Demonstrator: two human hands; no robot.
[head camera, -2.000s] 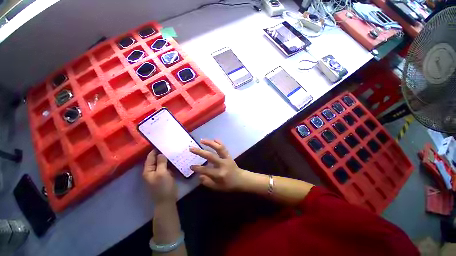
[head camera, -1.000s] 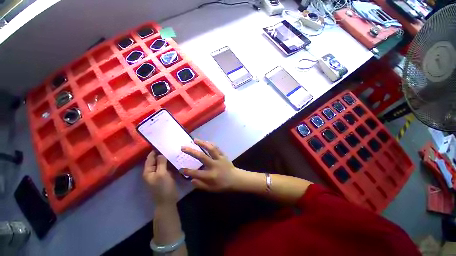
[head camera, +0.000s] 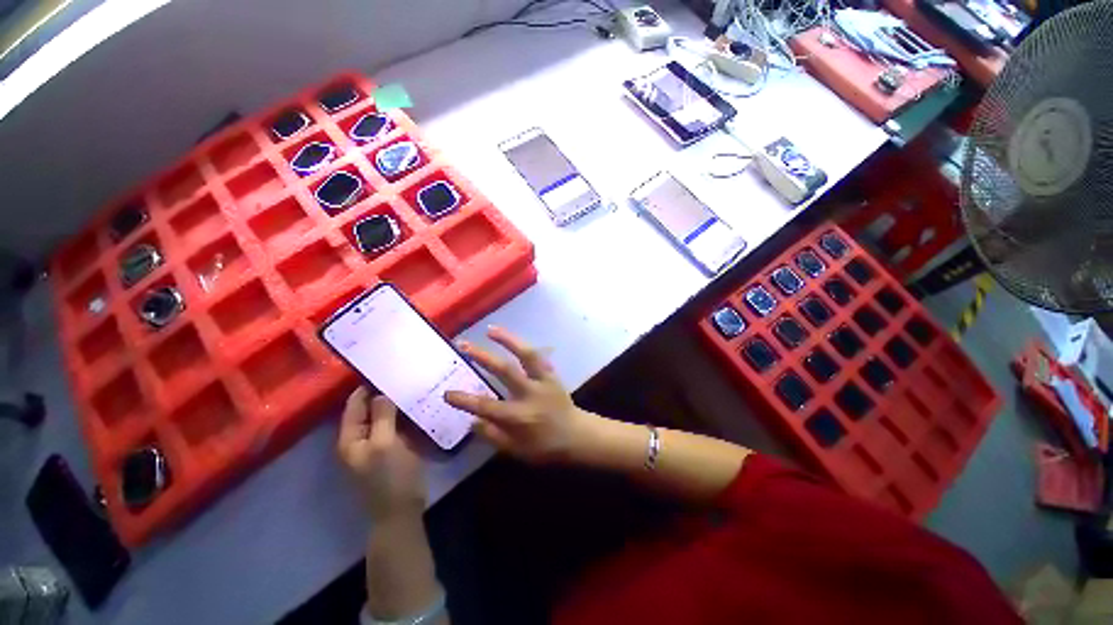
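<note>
The test smartphone (head camera: 400, 360) shows a white app screen with a keyboard-like pattern low down. It rests tilted against the near edge of the red-orange bench watch tray (head camera: 287, 364). My left hand (head camera: 381, 449) is at the phone's lower left edge, fingers partly behind it; it supports the phone. My right hand (head camera: 527, 403) is over the phone's lower right, fingers spread, a fingertip at the screen. The tray holds several dark smartwatch bodies, one (head camera: 376, 232) near the phone; other pockets are bare.
Two slim phones (head camera: 549, 175) (head camera: 687, 222) and a dark-framed device (head camera: 679, 101) lie mid-table. White blocks (head camera: 791, 169) and cables are beyond. A spare black phone (head camera: 76, 529) lies at left. A second watch tray (head camera: 781, 397) is lower right, beside a fan (head camera: 1050, 153).
The camera view has shifted slightly. The fingers of my right hand have moved over the lower screen, and the keyboard-like pattern remains. My left hand stays at the phone's lower left.
</note>
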